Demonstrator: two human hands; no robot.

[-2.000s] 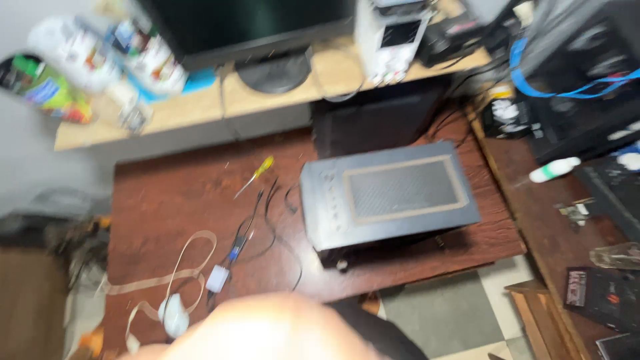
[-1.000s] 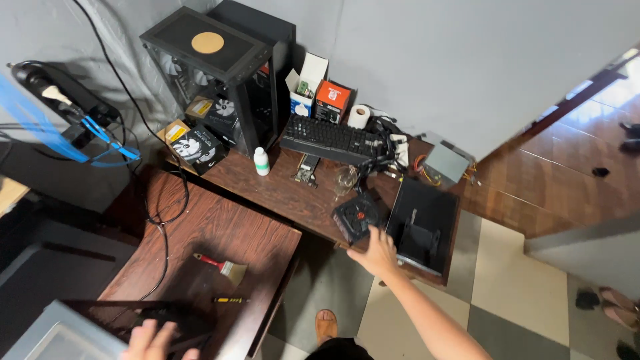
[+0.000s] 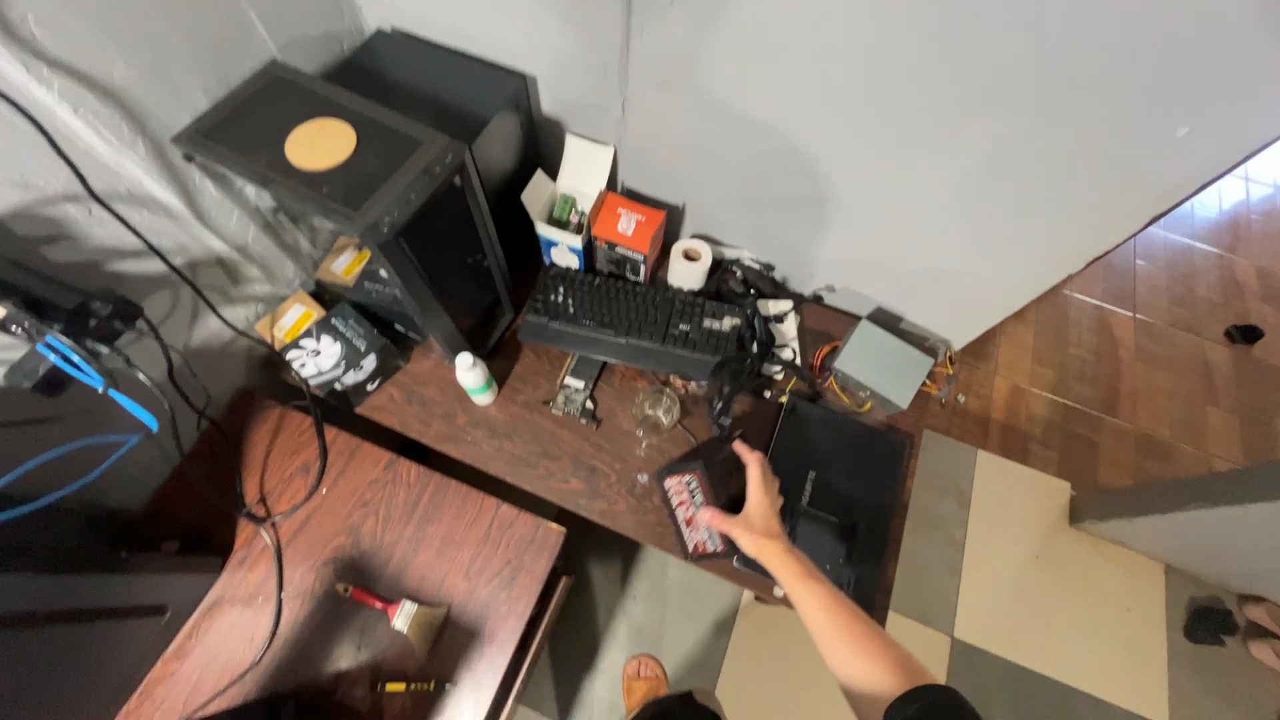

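Observation:
My right hand (image 3: 752, 508) grips a dark box with printed sides (image 3: 692, 512), tilted at the front edge of the far wooden desk (image 3: 520, 450). Just right of it lies a flat black panel, perhaps a laptop or monitor (image 3: 845, 490). Behind the box are a clear glass or plastic item (image 3: 657, 408) and a bundle of black cables (image 3: 750, 345). A black keyboard (image 3: 635, 318) rests farther back, with a small circuit board (image 3: 575, 395) before it. My left hand is out of view.
On the near desk (image 3: 440, 520) lie a red-handled paintbrush (image 3: 395, 610) and a yellow-and-black tool (image 3: 410, 687). A black computer case (image 3: 400, 190), a white bottle (image 3: 475, 380), an orange box (image 3: 628, 230), a paper roll (image 3: 690, 264) and a metal power supply (image 3: 882, 365) stand on the far desk.
My right hand has taken hold of the dark box, which lay flat on the desk and is now tilted up. My left hand, seen at the lower left before, has gone from view.

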